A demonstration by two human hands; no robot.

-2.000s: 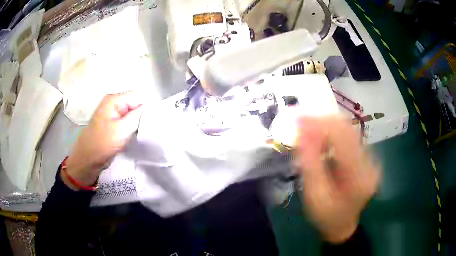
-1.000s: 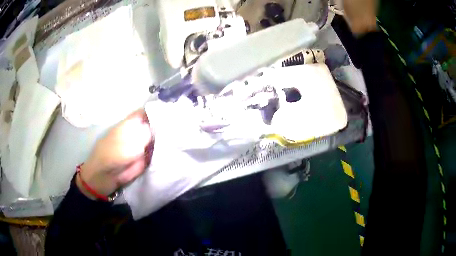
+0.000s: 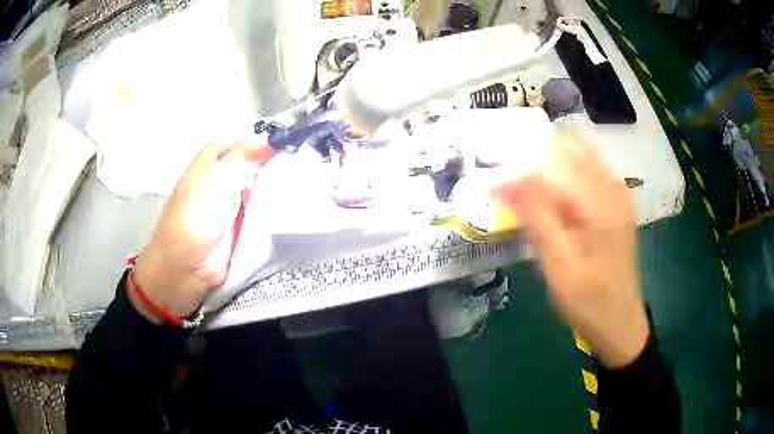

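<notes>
My left hand [image 3: 199, 229] is at the left end of the sewing machine's bed, with its fingers on a white fabric piece [image 3: 259, 250]. A thin red line shows along the hand's inner side; I cannot tell what it is. The fabric lies by the dark presser foot area [image 3: 327, 140] and is washed out against the white machine bed [image 3: 518, 131]. My right hand [image 3: 581, 229] is blurred over the right end of the bed, fingers bent. Whether it holds anything cannot be told.
A pale guard bar [image 3: 441, 72] lies above the bed. A spring part [image 3: 492, 96], a grey knob [image 3: 560, 97] and a phone [image 3: 598, 80] are at the right. Pale cut panels [image 3: 161, 102] and narrow strips [image 3: 47, 195] lie left. The table edge has a scale [image 3: 339, 275].
My right hand has come back from the upper right, by the phone, to the right end of the bed. Less fabric hangs over the table's front edge. My left hand's fingers have straightened somewhat.
</notes>
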